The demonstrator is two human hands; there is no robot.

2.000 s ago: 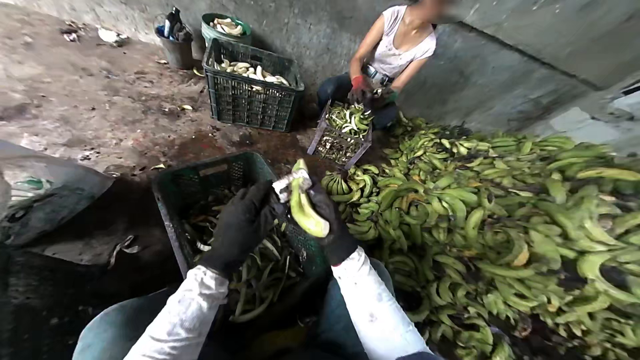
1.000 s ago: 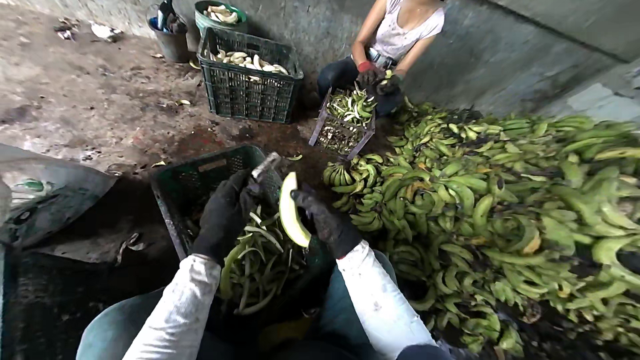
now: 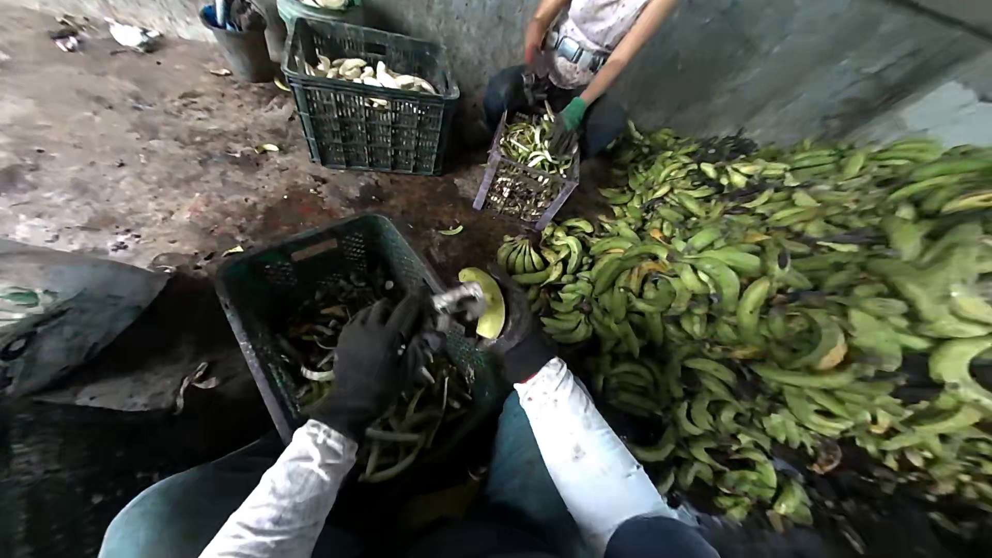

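Note:
Over a dark green plastic crate (image 3: 252, 353) of peel strips, my left hand (image 3: 376, 356) in a black glove grips a tool (image 3: 457, 298) with a pale, wrapped-looking part; its exact kind is blurred. Gloved in black too, my right hand (image 3: 518, 322) holds a green plantain (image 3: 491, 304) upright at the crate's right edge. The tool's pale end is against or just beside the plantain's left side. Peel strips (image 3: 395, 442) lie in the crate below my hands.
A big heap of green plantains (image 3: 721, 287) spreads on the right. Ahead, a seated person (image 3: 581, 54) works over a small crate (image 3: 554, 205) of peels. A crate (image 3: 372, 132) of peeled plantains and a bucket (image 3: 246, 58) stand by the wall; a sack (image 3: 70, 310) lies left.
The pale, peeled-looking fruit in my right hand a second ago is no longer there; a green plantain is in that hand now. The other person's gloved hand has moved down to the small crate.

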